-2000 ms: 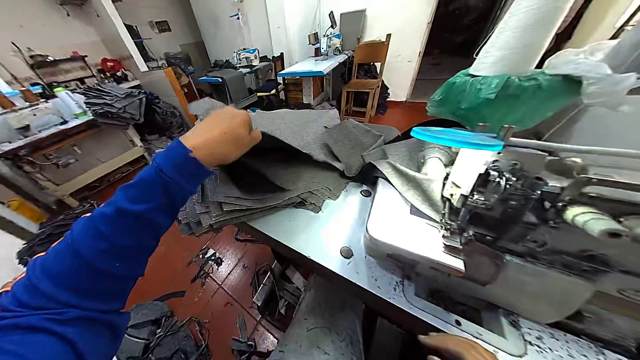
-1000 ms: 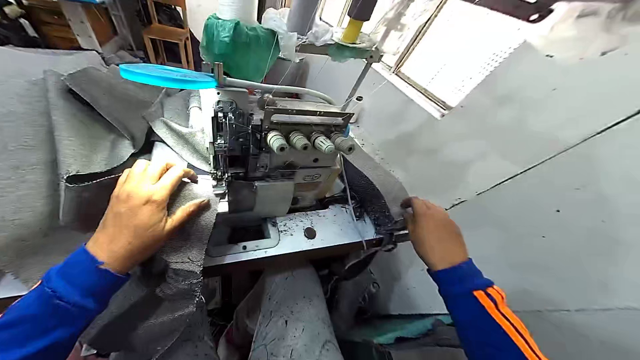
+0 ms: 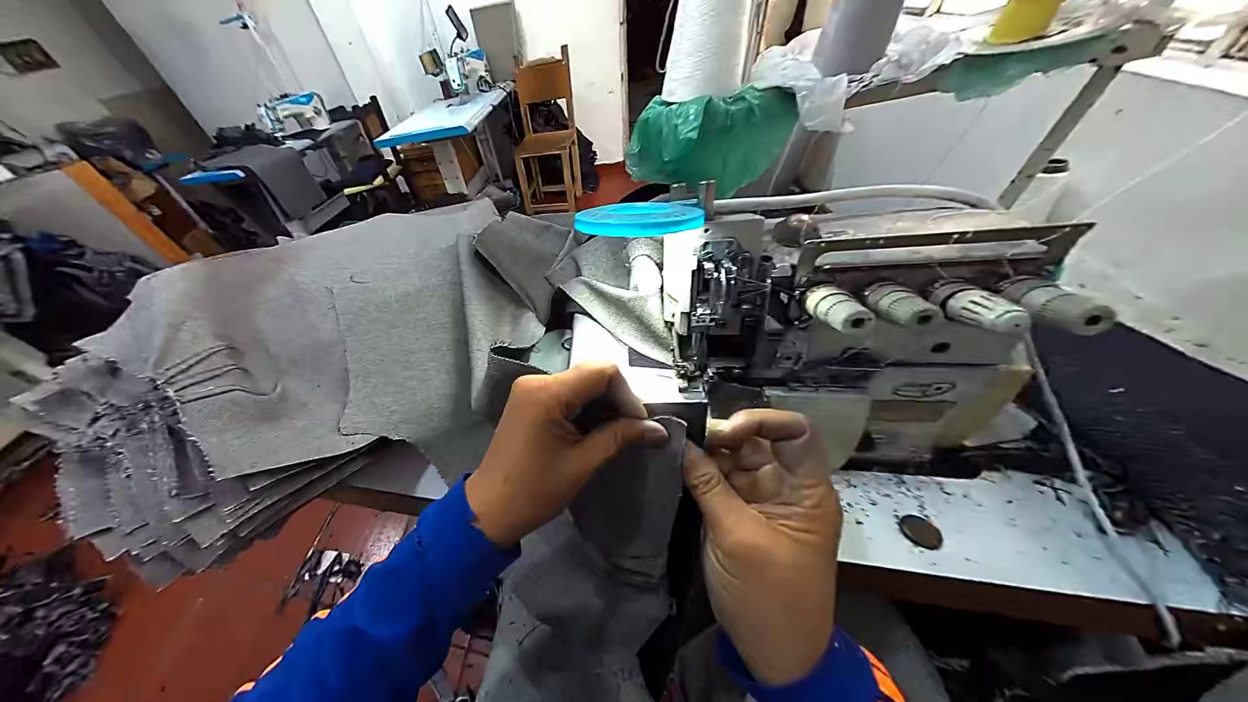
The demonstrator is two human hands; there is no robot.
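An overlock sewing machine stands on a white worktable, its needle and presser foot area just beyond my fingertips. My left hand pinches the upper edge of a grey fabric piece between thumb and fingers. Close beside it, my right hand grips the right edge of the same piece, fingers curled. The piece hangs down over the table's front edge toward my lap. Another grey panel lies behind the presser foot, touching the machine's left side. Exactly how the edges meet between my fingers is hidden.
A stack of grey cut fabric spreads over the table's left side and overhangs it. Thread cones and a green plastic bag stand behind the machine. Fabric scraps lie on the red floor. A wooden chair is farther back.
My right hand has come from the machine's right side to the front of the needle area. My left hand has lifted from lying flat on fabric into a pinch. The view has swung left.
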